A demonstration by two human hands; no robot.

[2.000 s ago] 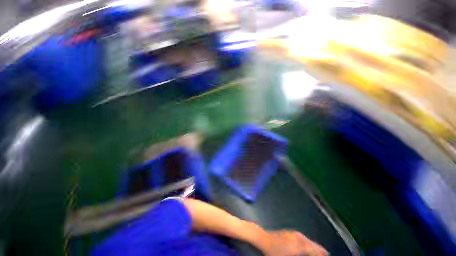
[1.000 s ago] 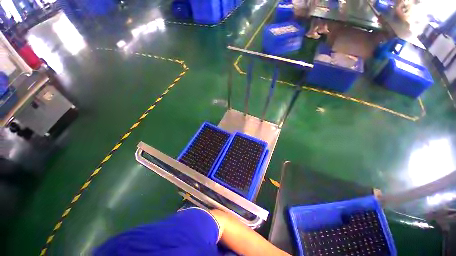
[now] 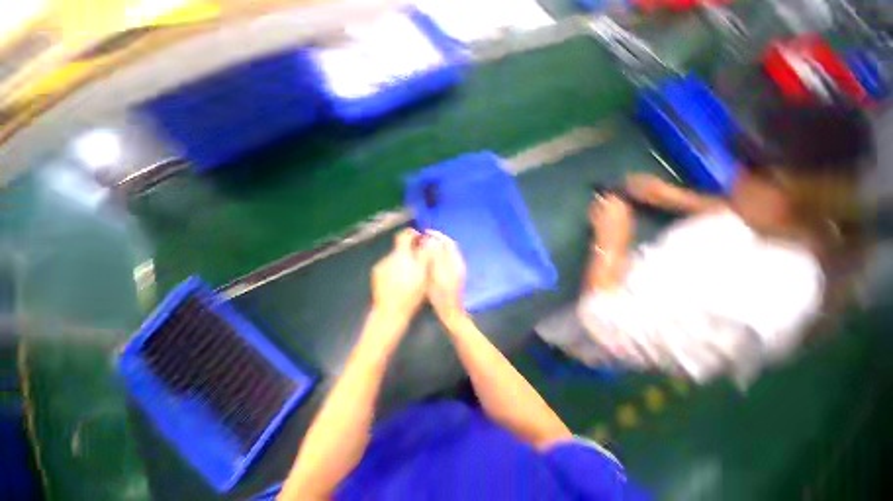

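My left hand (image 3: 398,279) and my right hand (image 3: 446,271) are together in the middle of the view, at the near left side of a blue bin (image 3: 490,235). Their fingers meet around something small and dark, mostly hidden and too blurred to make out. The blue bin shows mostly bare floor, with a small black group (image 3: 429,195) in its far left corner. A full parts bin (image 3: 215,382) packed with rows of black parts lies at the left on the dark green surface.
A coworker in a white top and dark cap (image 3: 705,284) is at the right, hands over the work surface around a small dark thing. Another blue bin (image 3: 690,127) stands beyond the coworker. Blue containers (image 3: 245,108) stand across the green floor, one holding something white.
The view has swung from the floor and cart at the left to the bench. Both hands and the coworker are now visible; earlier only one of my arms showed.
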